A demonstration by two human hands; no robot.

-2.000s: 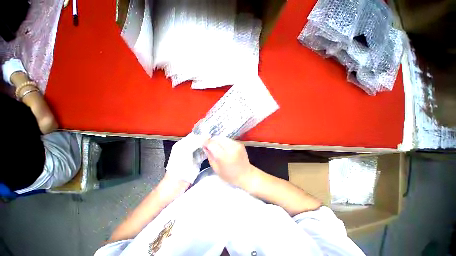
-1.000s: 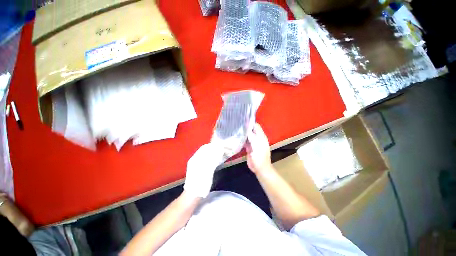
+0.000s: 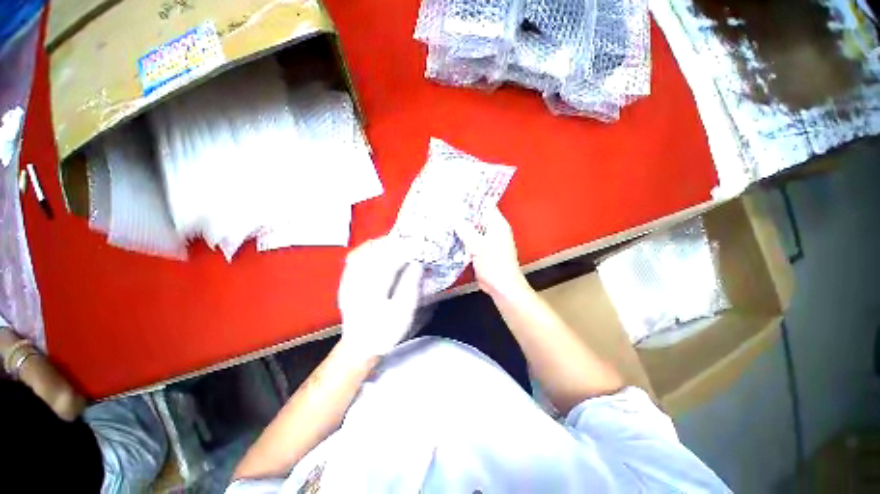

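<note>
A whitish bubble bag (image 3: 452,197) is held over the front edge of the red surface, its far end pointing up and away from me. Its near part looks greyer, and I cannot tell how far a unit sits inside. My left hand (image 3: 378,294), in a white glove, grips the near left side of the bag. A small dark patch shows at its fingers. My right hand (image 3: 490,249), which looks bare, holds the bag's right side with the fingers on it. Silvery bagged units (image 3: 550,48) lie in a pile at the back right.
The bag supply carton (image 3: 106,72) lies at the left with empty bags (image 3: 236,159) fanned out. A marker pen (image 3: 40,189) is at the far left. An open carton (image 3: 666,371) with bubble material stands below the table edge at right. Another person's arm (image 3: 43,374) is at lower left.
The view has swung so the supply carton shows at left. The dark striped block seen through the bag a second ago has given way to a whitish bag face; both hands still hold it.
</note>
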